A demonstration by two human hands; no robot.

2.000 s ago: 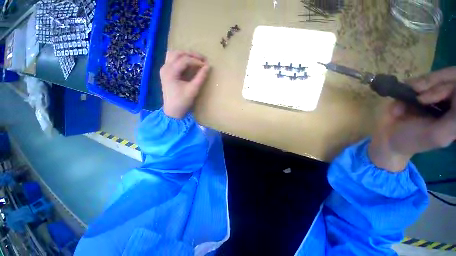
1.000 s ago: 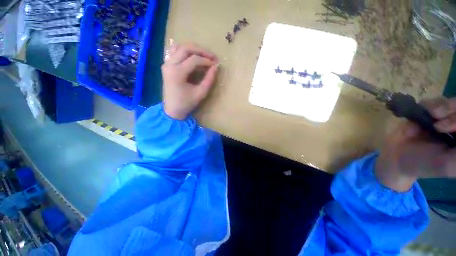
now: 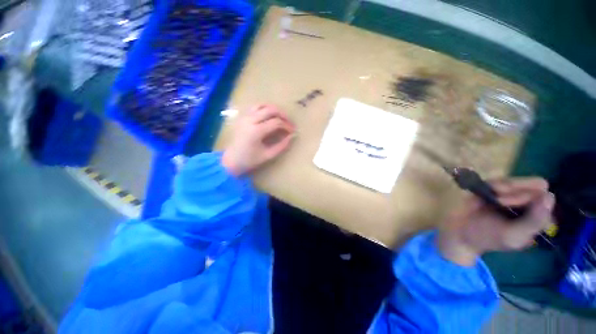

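Note:
The white block lies on the brown cardboard sheet, with two short rows of small black components on it. My right hand holds the soldering iron by its black handle, right of the block. The blurred tip points up-left, near the block's right edge and apart from the components. My left hand is left of the block, thumb and forefinger curled together at their tips. Blur hides whether anything thin is between them. A few loose components lie above, between that hand and the block.
A blue bin of dark components stands at left, with silvery grid-like pieces beyond. Dark lead wires, brown scraps and a silvery wire coil lie on the sheet's far side. A blue tray is at far right.
The view has shifted and blurred, showing more of the far edge and right side. The iron's tip sits lower and farther from the component rows. My left hand keeps its curled shape.

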